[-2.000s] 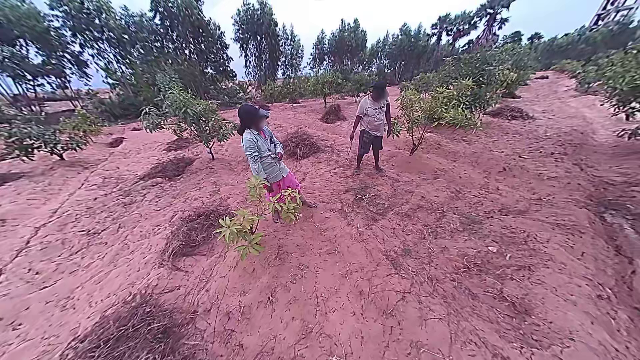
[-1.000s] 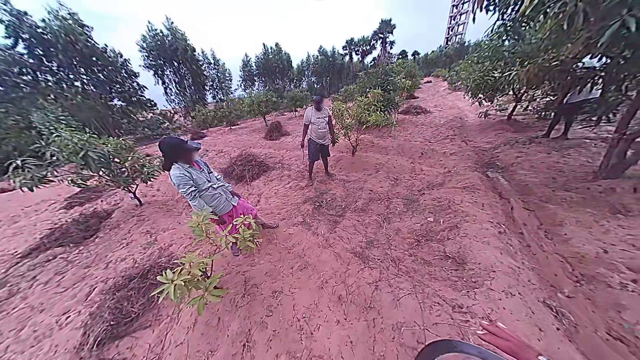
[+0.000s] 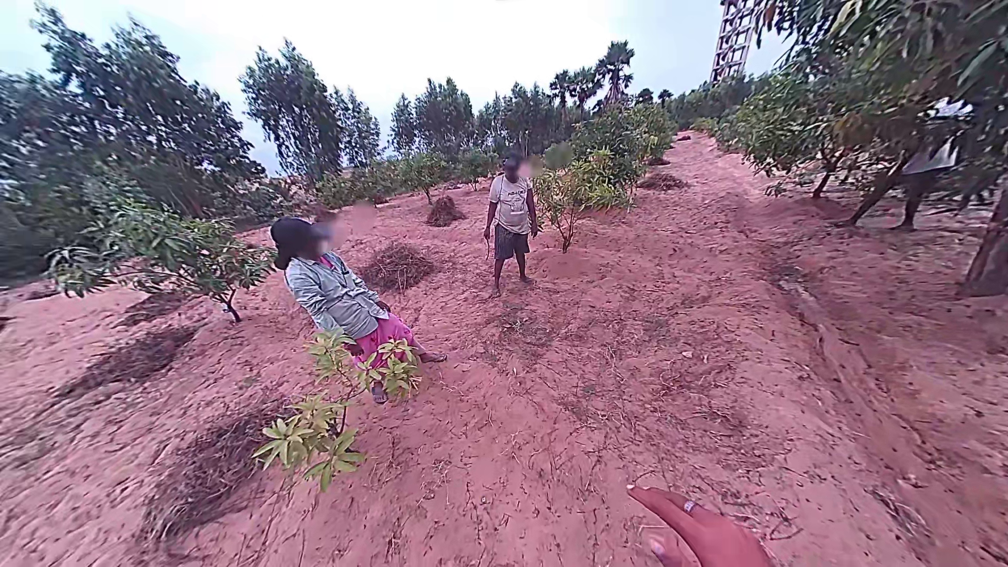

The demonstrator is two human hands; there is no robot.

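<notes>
My right hand (image 3: 705, 529) reaches in at the bottom, right of the middle, with a ring on one finger. Its fingers are apart and hold nothing; part of it is cut off by the lower edge. Below it lies reddish bare soil (image 3: 551, 441) with scattered dry twigs. My left hand is out of the picture. A young sapling (image 3: 315, 429) with light green leaves grows to the left, in front of a person in a dark cap and grey jacket (image 3: 335, 295). Farther off stands a person in a pale T-shirt (image 3: 512, 205), with a thin curved object by one hand.
Heaps of dry brush (image 3: 209, 472) lie on the left, with another brush heap (image 3: 398, 266) behind the nearer person. A shallow rut (image 3: 827, 339) runs along the right. Another person (image 3: 929, 161) is partly hidden by trees there. A small tree (image 3: 228, 272) stands left.
The view has swung to the right since the oldest frame. My right hand, absent then, showed at the lower edge one second ago beside a dark curved edge that is now out of view.
</notes>
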